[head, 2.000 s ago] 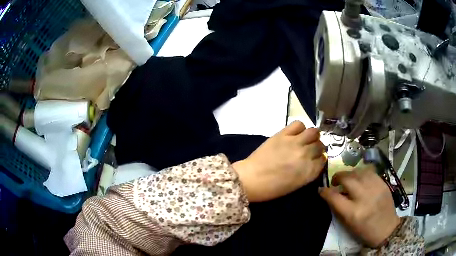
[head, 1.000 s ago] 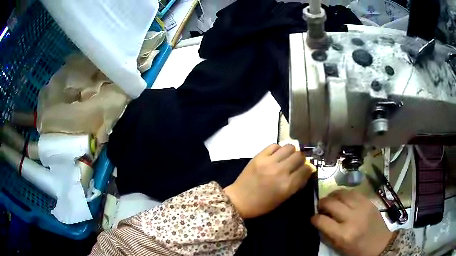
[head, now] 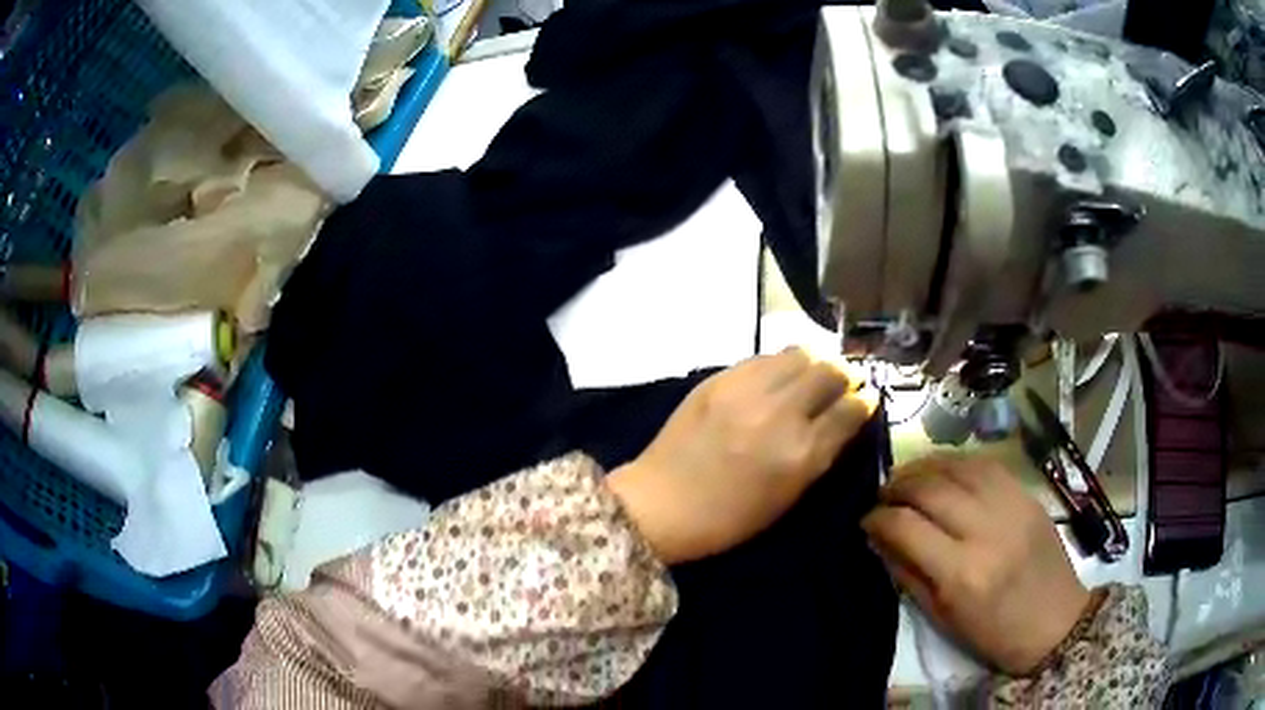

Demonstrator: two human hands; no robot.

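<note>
The black garment piece [head: 402, 319] is spread over the white table and runs under the head of the sewing machine [head: 916, 180]. My left hand [head: 749, 451] lies on the cloth with fingertips at its edge, close beside the needle area, holding the cloth. My right hand [head: 978, 555] is nearer to me, its thumb and fingers pinching the cloth's right edge. The presser foot [head: 888, 375] is small and bright under the head; the needle tip cannot be made out.
A blue plastic basket [head: 250, 416] at left holds beige fabric [head: 208, 208], thread cones [head: 70, 430] and white cloth [head: 278, 83]. Right of the needle lie thread snips [head: 1075, 479], white tape [head: 1114, 402] and a dark red flat object [head: 1186, 458].
The whole view has shifted with the head. Both hands keep nearly the same places at the cloth edge. The snips, partly covered by my right hand earlier, show more fully.
</note>
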